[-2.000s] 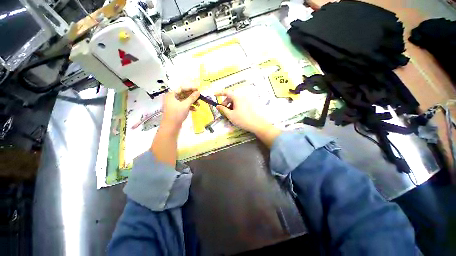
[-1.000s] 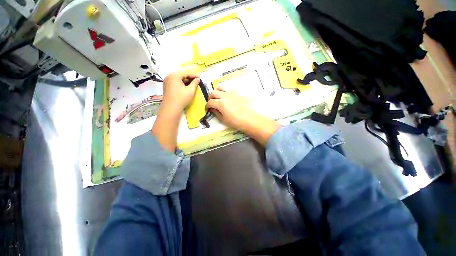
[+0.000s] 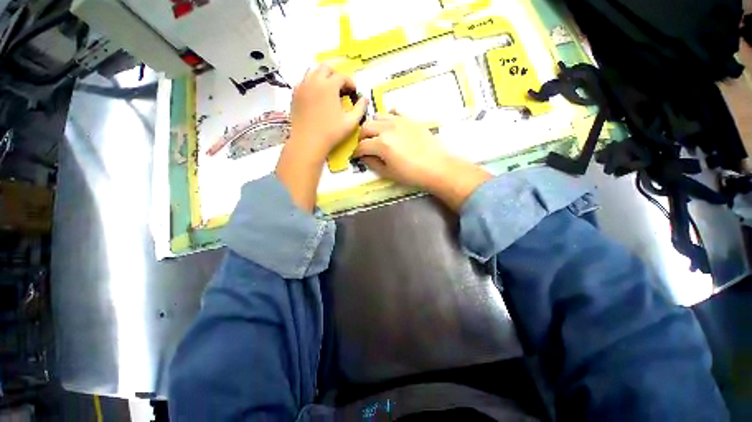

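The white template with yellow and green borders lies on the metal table under the machine head. My left hand is at a black strip beside a yellow piece on the template. Its fingers are bent over the strip's upper end. My right hand lies just right of it, fingertips on the strip's lower part. The strip is mostly hidden by my fingers, so how firmly each hand grips it cannot be told.
The white machine head stands at the upper left. A black fabric stack is at the upper right, with black straps hanging over the metal table. An L-shaped black strip lies over the template's right edge.
The view has shifted, so the template sits higher in the picture. The strip earlier held between both hands is now down along the yellow piece, and my hands are closer together.
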